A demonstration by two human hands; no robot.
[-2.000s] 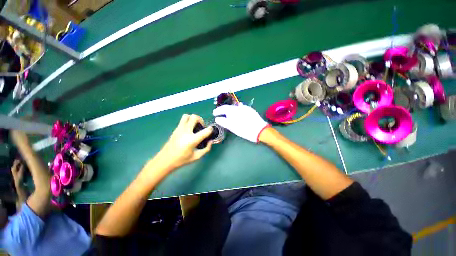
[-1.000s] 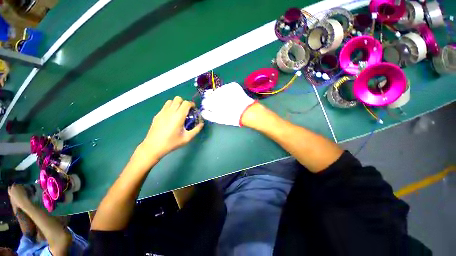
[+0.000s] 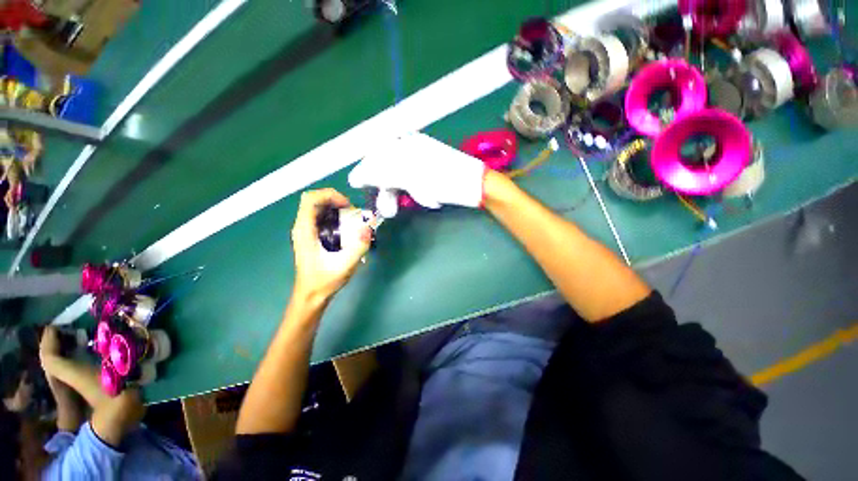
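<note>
My left hand (image 3: 323,246), bare, is closed around a black housing (image 3: 329,228) above the green bench top. Small light parts show at its right side by the fingertips. My right hand (image 3: 423,171), in a white glove with a red cuff edge, is just to the right, its fingertips close to the housing. A small dark and magenta piece (image 3: 405,200) shows under the gloved fingers; whether they grip it I cannot tell. A magenta cup (image 3: 491,148) with a yellow wire lies on the bench behind the gloved wrist.
Magenta cups (image 3: 702,151) and grey rings (image 3: 538,107) are piled at the right. Joined units (image 3: 118,353) are grouped at the left. A coworker's arm (image 3: 85,383) is at the lower left. A carton (image 3: 209,427) is below the bench edge. A unit lies on the conveyor at the top.
My left hand has turned more upright around the housing. The gloved hand has lifted and its fingers point left over the small wired core, now mostly hidden. A unit has appeared on the conveyor.
</note>
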